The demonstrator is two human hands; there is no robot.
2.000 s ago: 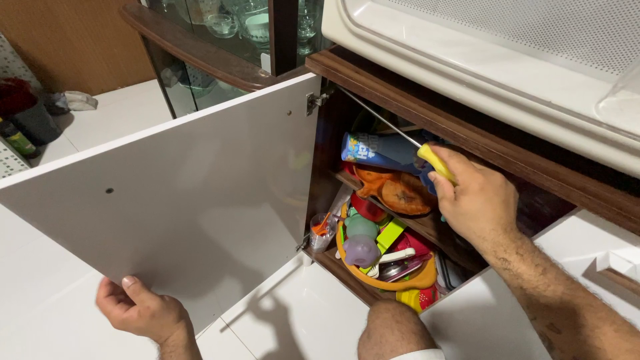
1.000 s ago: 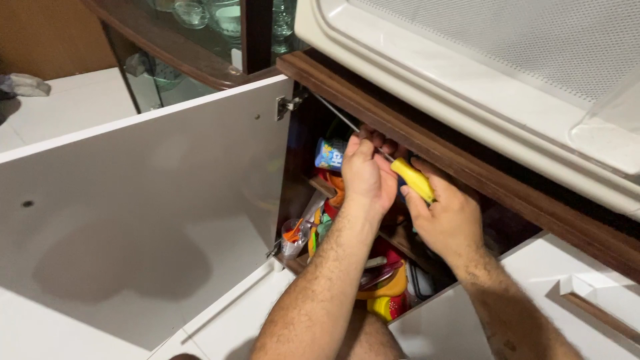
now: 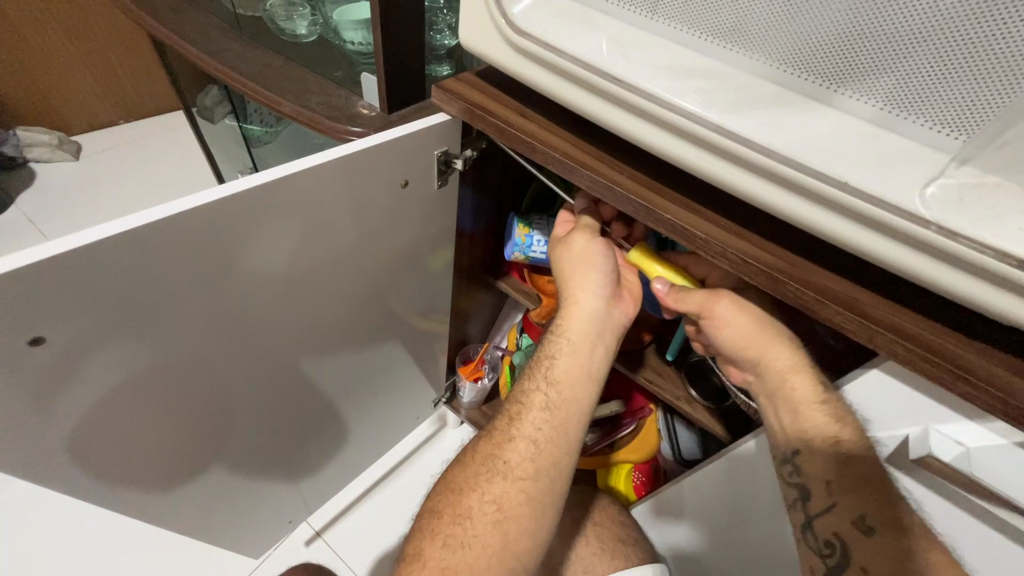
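Note:
My right hand grips the yellow handle of a long screwdriver at the cabinet's opening. The thin shaft slants up and left, and its tip is near the upper metal hinge, inside the cabinet's top corner; whether it touches a screw cannot be told. Fingers of my left hand close around the shaft just ahead of the handle. The white cabinet door stands wide open on the left, joined at the upper hinge and a lower hinge.
A blue printed container lies on the upper shelf. Below are a clear cup with orange plastic pieces and other kitchenware. The brown cabinet top overhangs my hands, bearing a large white appliance. A glass-fronted cabinet stands behind the door.
My left hand has left the door's lower edge, where it was two seconds ago, and has taken hold of the screwdriver shaft. My right hand still holds the yellow handle.

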